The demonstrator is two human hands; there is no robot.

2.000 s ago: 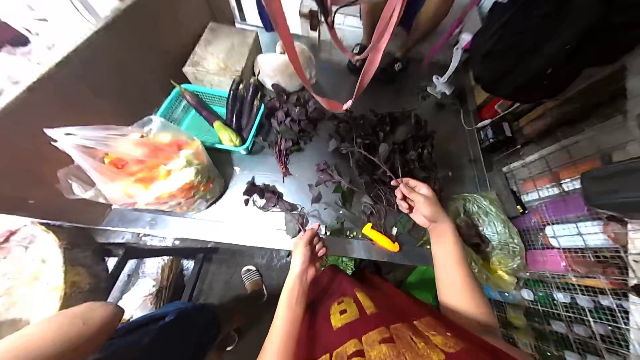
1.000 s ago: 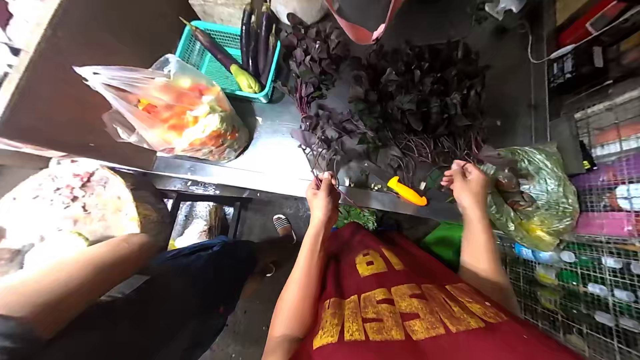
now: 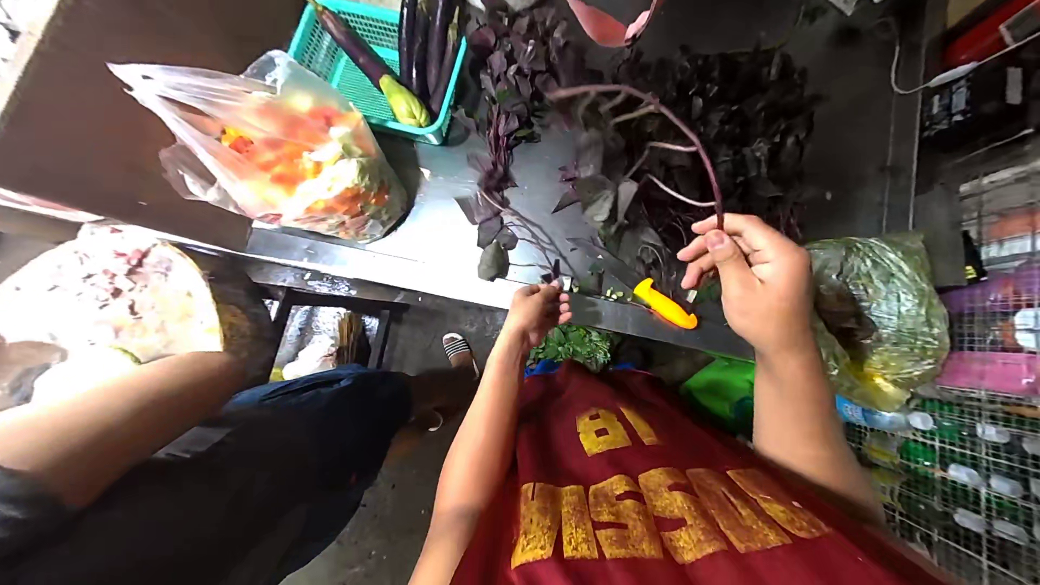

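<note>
My right hand [image 3: 751,276] pinches the end of a long purple leafy stem [image 3: 695,146], which arches up and left with bare side stalks. My left hand [image 3: 538,310] is closed at the table's front edge on thin purple-leaved stems [image 3: 528,236] that lie towards the back; its fingertips are partly hidden. Between the hands a knife with a yellow handle [image 3: 666,305] lies at the edge. Behind them spreads a large heap of dark purple leafy greens [image 3: 739,122], with a narrower bunch [image 3: 508,89] to its left.
A teal plastic basket [image 3: 443,130] holds several eggplants. Left of it stands a clear plastic bag of cut vegetables [image 3: 301,175]. A yellowish-green plastic bag [image 3: 886,309] sits at the right beside a wire rack [image 3: 983,487]. Another person's arm [image 3: 138,406] is near a round chopping block [image 3: 122,292].
My right hand has risen from near the table edge and now holds up a long stem. The view has shifted, bringing the chopping block further in than two seconds ago.
</note>
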